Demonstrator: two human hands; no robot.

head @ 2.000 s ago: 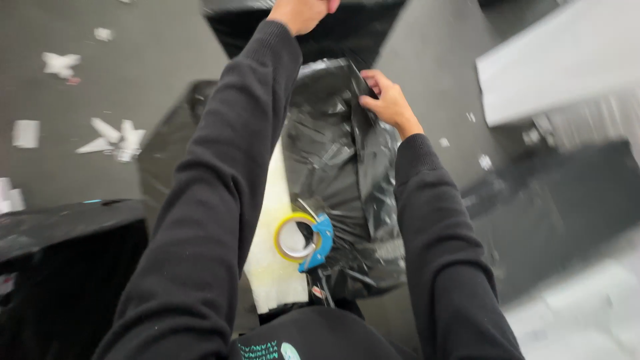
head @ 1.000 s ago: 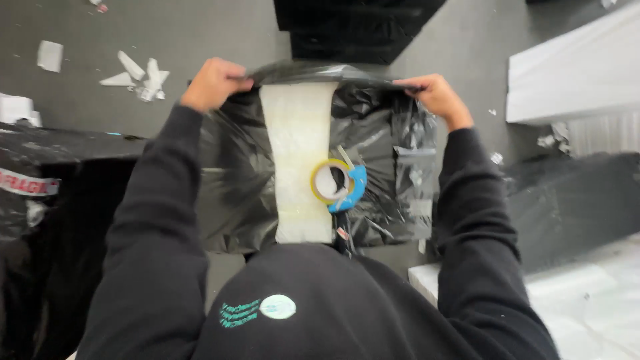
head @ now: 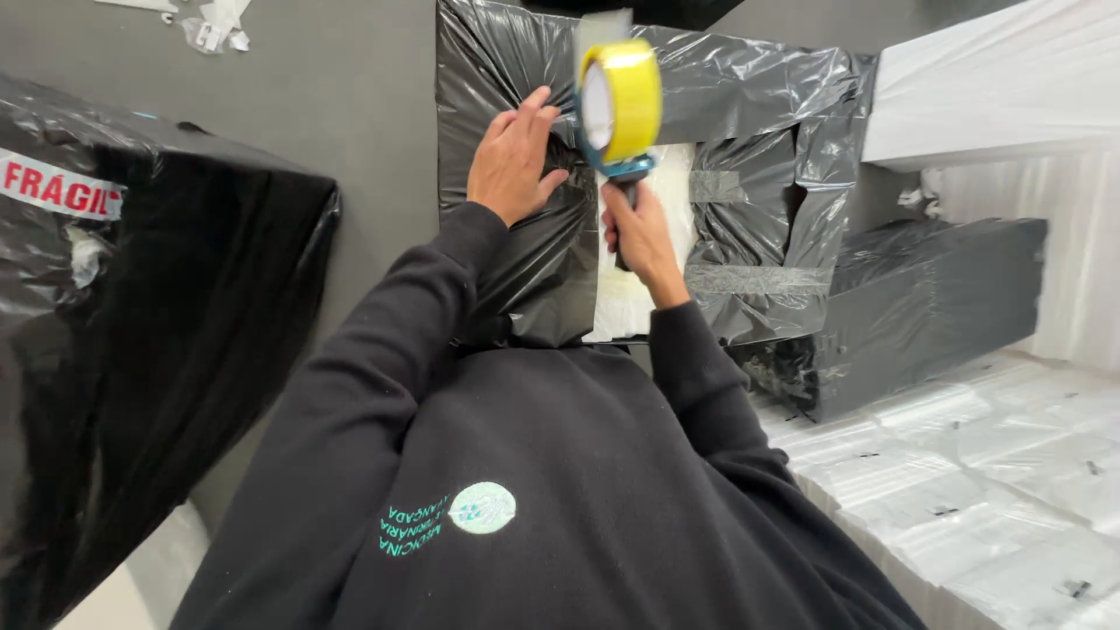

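Observation:
A box wrapped in black plastic film [head: 516,297] lies in front of me, with a pale uncovered strip [head: 623,306] down its middle and clear tape across the film on the right. My left hand [head: 516,162] rests on the film, palm down with its fingers spread, and holds nothing. My right hand [head: 643,236] grips the black handle of a blue tape dispenser [head: 623,169]. The dispenser carries a yellow-looking roll of packing tape [head: 634,96], blurred, over the upper middle of the box. Whether the tape touches the film is unclear.
A large black-wrapped package [head: 219,262] with a red and white warning label stands at the left. At the right are another black-wrapped box [head: 936,306], a white wrapped item [head: 989,87] and plastic-wrapped white goods [head: 989,472]. White scraps [head: 223,22] litter the grey floor.
The tape dispenser lay on the box before; my right hand now holds it raised. My left hand has let go of the film's far edge and lies on the box. The film now covers the box's far part.

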